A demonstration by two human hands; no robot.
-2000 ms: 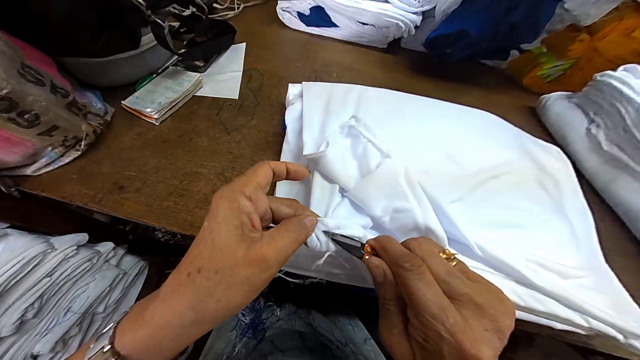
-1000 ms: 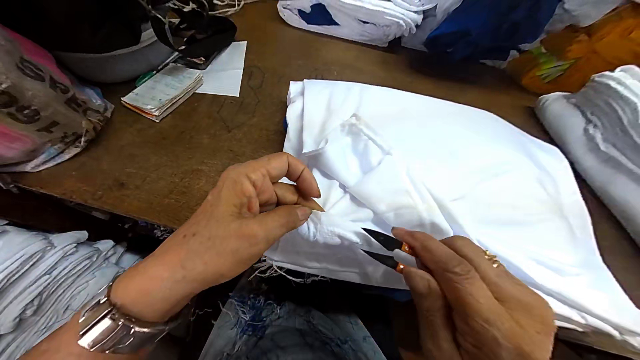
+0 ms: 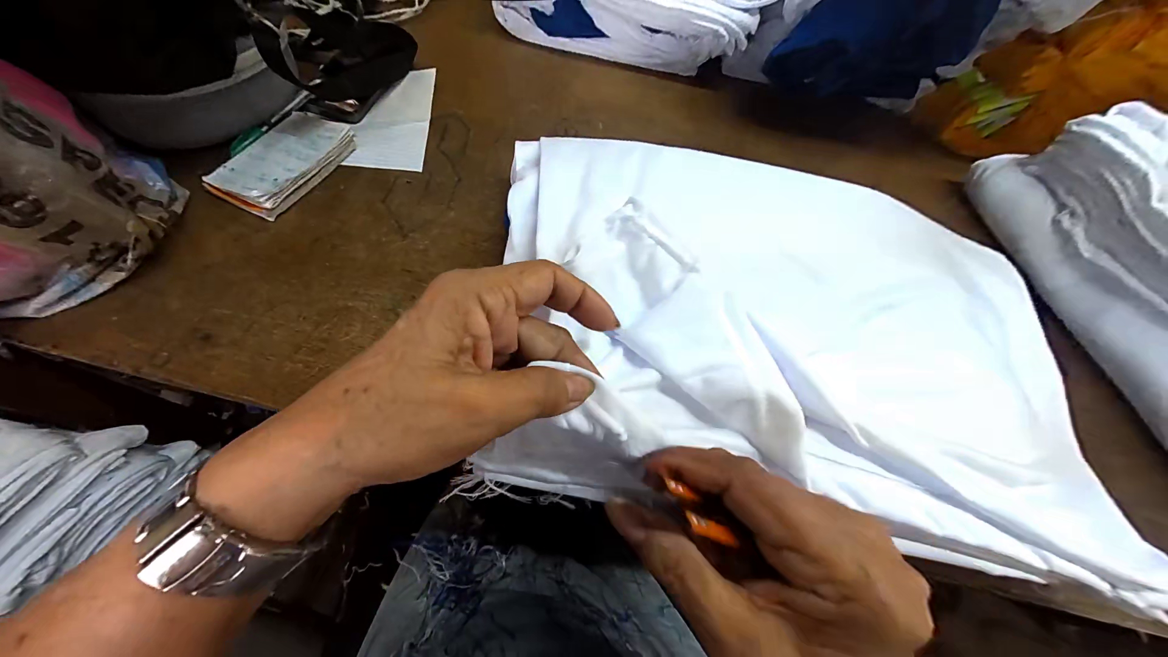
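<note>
White fabric pieces lie stacked on the wooden table, the top one rumpled toward its lower left. My left hand pinches an edge of that cloth between thumb and finger, and a metal bracelet circles the wrist. Lower right of it, my right hand holds small thread snips with orange parts showing between the fingers. Their dark blades are blurred against the fabric's lower edge, so whether the blades are apart cannot be told. Loose threads hang from the stack's lower left corner.
A worn notepad and a paper sheet lie at the upper left, near a printed sack and a grey basin. Grey-white folded cloth stands at right. An orange bundle is behind. More folded fabric sits lower left.
The snips, seen with blades apart one second ago, have moved down and toward the left with my right hand. My left hand keeps its place at the cloth's lower left, now pinching a raised edge.
</note>
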